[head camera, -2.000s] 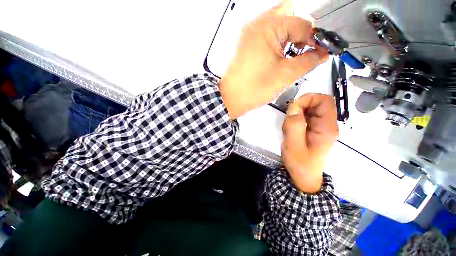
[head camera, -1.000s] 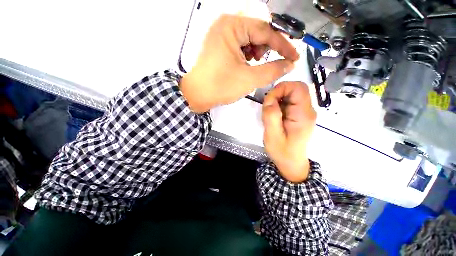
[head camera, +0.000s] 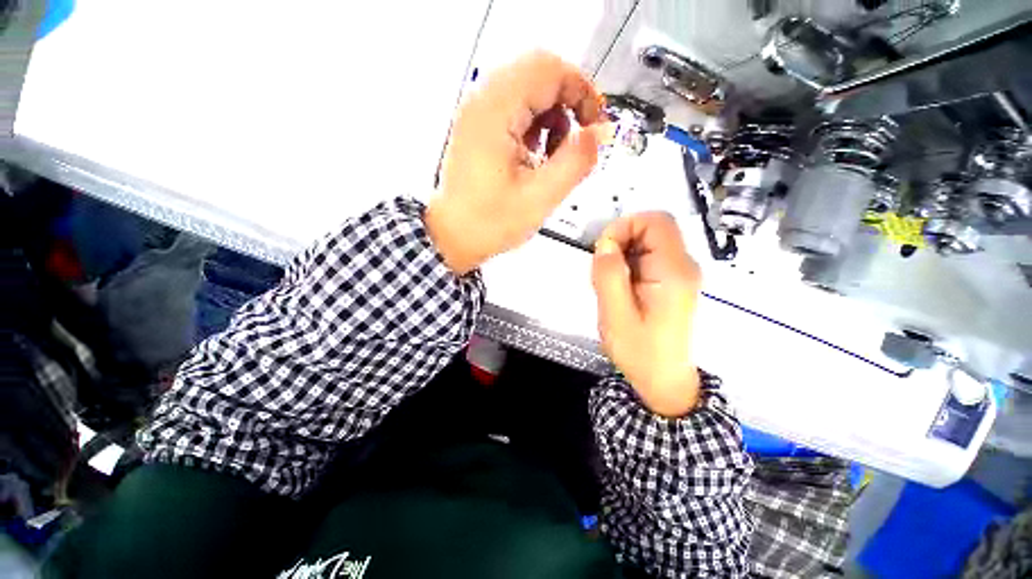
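Observation:
My left hand (head camera: 509, 164) is curled, thumb and index tips close together at the left of the needle area (head camera: 625, 134) of the white sewing machine. A small shiny spot shows inside its curl; I cannot tell what it is. My right hand (head camera: 651, 300) is over the front edge of the machine bed (head camera: 781, 305), thumb and index finger pinched. No thread can be made out in either pinch. A small blue piece (head camera: 687, 141) and a black slotted lever (head camera: 707, 204) sit right of the needle area.
Grey cylinders with springs (head camera: 820, 204) and yellow thread (head camera: 900, 228) are on the machine at the right. The white table (head camera: 226, 124) has a ruler edge in front. Dark and denim clothes (head camera: 158, 294) lie below left. Plaid fabric (head camera: 803, 509) hangs below right, beside blue material (head camera: 934, 537).
My left hand has drawn back from the needle area, uncovering small holes in the bed. My right hand stays pinched near the bed's front edge. The camera view has shifted.

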